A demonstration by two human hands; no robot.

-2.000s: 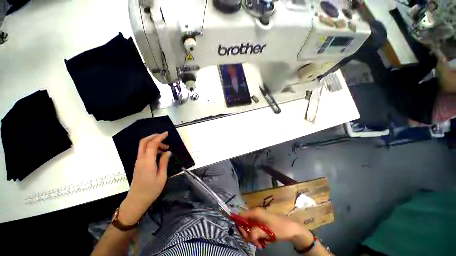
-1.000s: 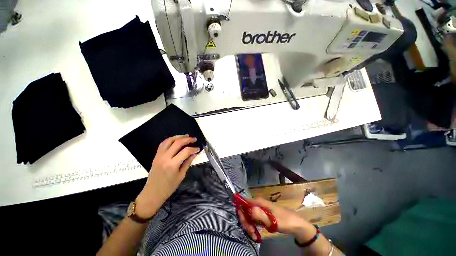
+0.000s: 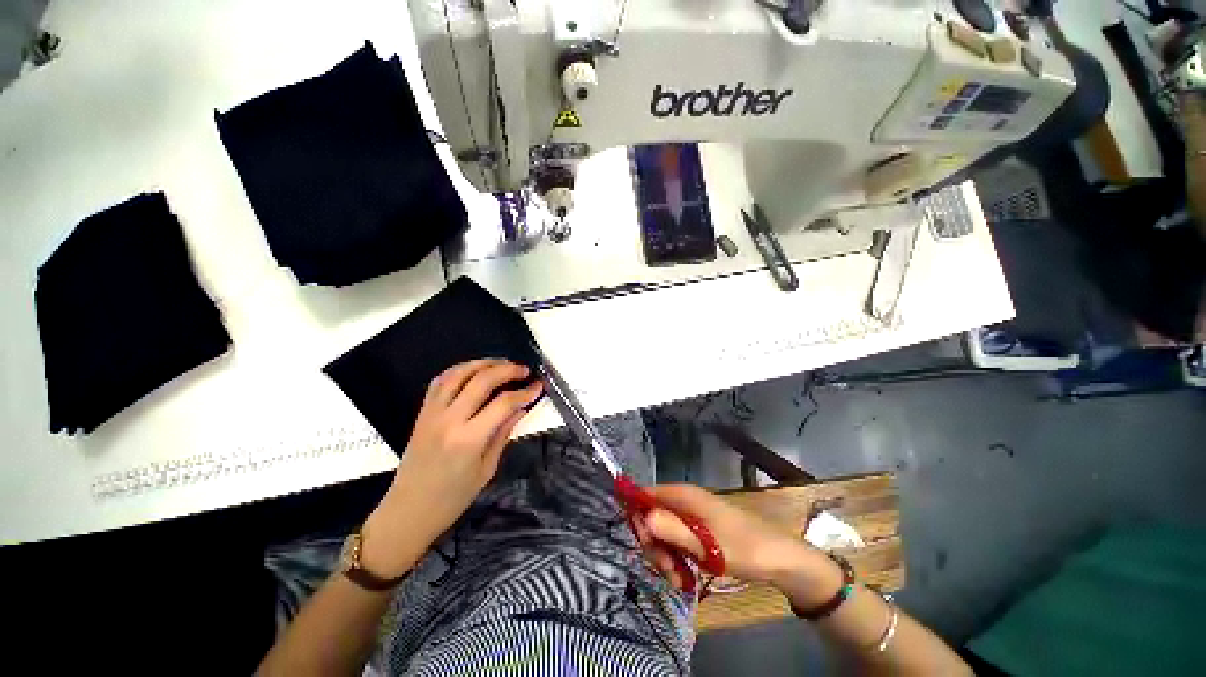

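Note:
A dark fabric piece (image 3: 430, 344) lies at the table's front edge, turned like a diamond. My left hand (image 3: 466, 421) presses on its lower right part, with fingertips near its right edge. My right hand (image 3: 688, 529) holds the red-handled shears (image 3: 589, 443). The silver blades point up and left, and their tips touch the right edge of the fabric beside my left fingertips. The blades look nearly closed; whether fabric lies between them is hard to tell. Two stacks of dark pieces lie on the left, one beside the machine (image 3: 341, 172) and one farther left (image 3: 126, 318).
The white brother sewing machine (image 3: 714, 99) stands behind the fabric. A lit phone (image 3: 673, 205) and dark snips (image 3: 770, 249) lie on its bed. A pale ruler strip (image 3: 238, 466) runs along the table's front edge. A wooden surface (image 3: 860, 509) is below. A person's arm shows at far right.
The fabric has turned from its earlier slant, and my left hand has moved to its right part. The shears have moved up to its right edge, and their blades look more closed than one second ago.

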